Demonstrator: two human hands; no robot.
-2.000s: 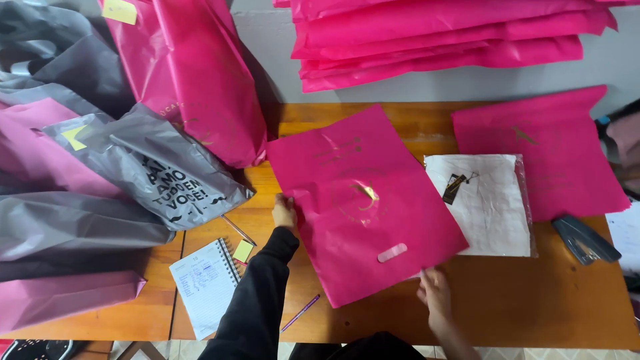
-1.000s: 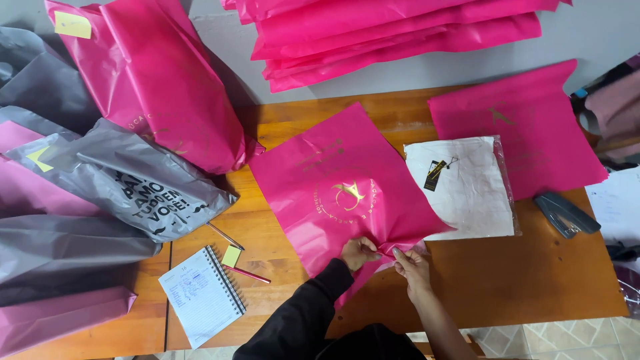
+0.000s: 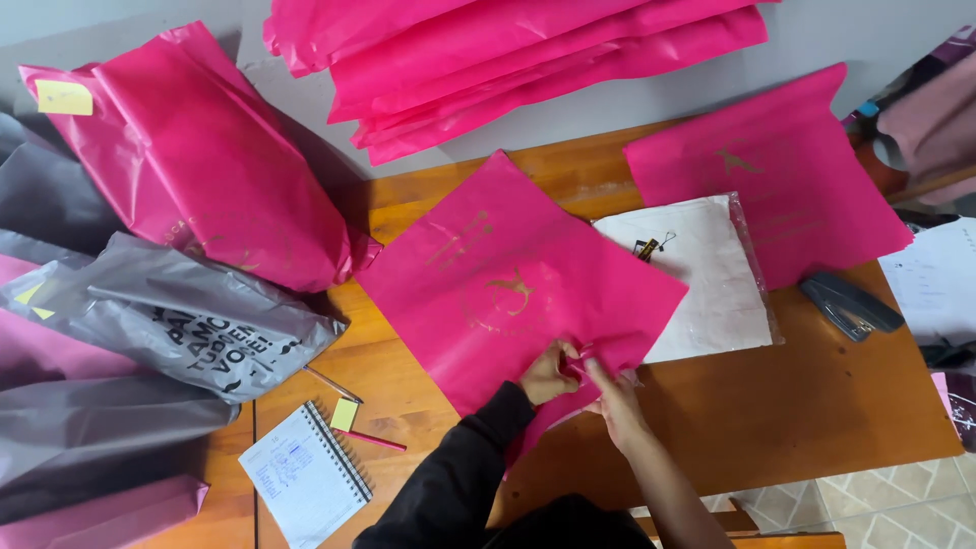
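A flat pink plastic bag (image 3: 457,305) with gold print lies turned at an angle on the wooden table. My left hand (image 3: 550,374), in a dark sleeve, pinches the bag near its lower edge. Close beside it, my right hand (image 3: 614,400) grips the same gathered plastic between thumb and fingers. Partly under the bag's right corner is a white folded item in a clear wrapper (image 3: 701,282), with a small black and gold tag (image 3: 646,248) on it. Another pink bag (image 3: 770,175) lies behind that wrapper.
At the right is a black stapler (image 3: 850,305) near papers (image 3: 934,274). A spiral notebook (image 3: 305,476), yellow sticky notes (image 3: 345,414), a pen (image 3: 333,383) and a pink pencil (image 3: 374,440) lie left. Filled pink (image 3: 206,168) and grey bags (image 3: 175,320) crowd the left; pink bags (image 3: 534,61) are stacked behind.
Two seconds ago my hands were apart at the bag's left side and lower right corner; they have come together at its lower edge, where the plastic is now gathered.
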